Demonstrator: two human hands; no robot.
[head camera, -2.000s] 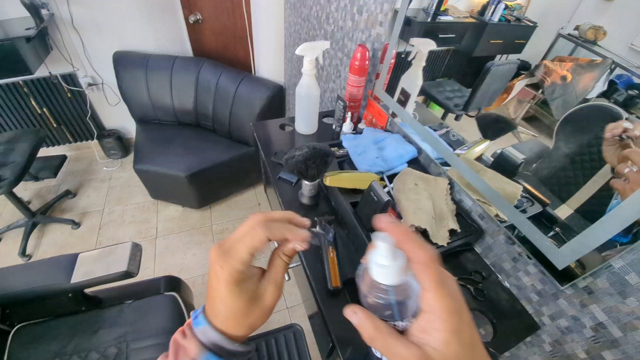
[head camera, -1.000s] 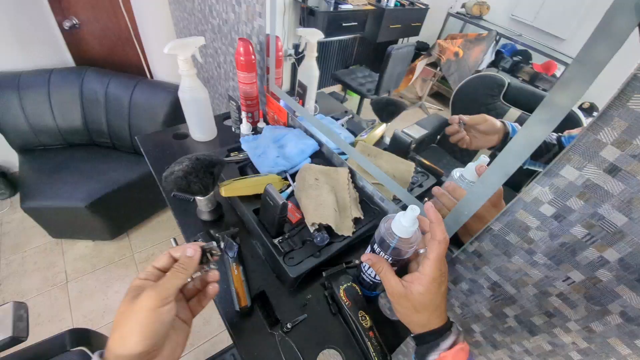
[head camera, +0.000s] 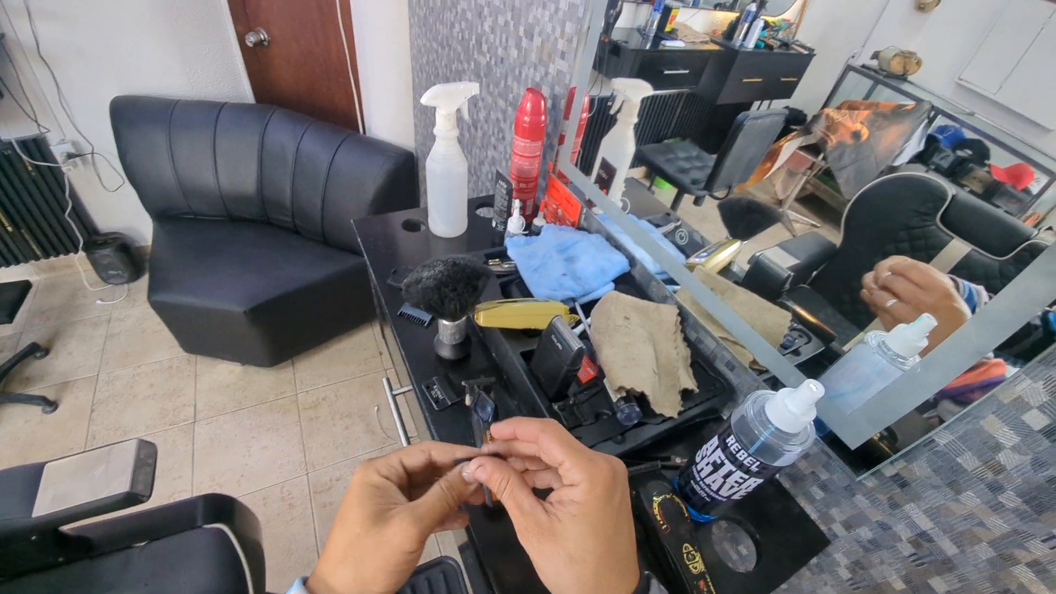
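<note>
My left hand (head camera: 404, 511) and my right hand (head camera: 561, 503) meet at the fingertips over the near edge of the black counter (head camera: 375, 239). They pinch a small thin dark piece (head camera: 472, 459), mostly hidden by the fingers. Just beyond them lies a hair trimmer (head camera: 483, 408), partly covered. To the right of my right hand stands a clear after shave bottle (head camera: 747, 454) with a white nozzle. A black neck brush (head camera: 447, 293) stands upright farther back, left of a gold clipper (head camera: 524, 313).
A black tray (head camera: 701, 396) holds a black shaver (head camera: 558, 355), a beige cloth (head camera: 643, 346) and a blue cloth (head camera: 568, 260). A white spray bottle (head camera: 447, 165) and red can (head camera: 528, 153) stand behind. The mirror (head camera: 742, 247) borders the right; a chair armrest (head camera: 95, 478) is lower left.
My right hand has let go of the after shave bottle, which now stands on the counter, and has moved left to my left hand. Their fingertips have come together. The view has shifted.
</note>
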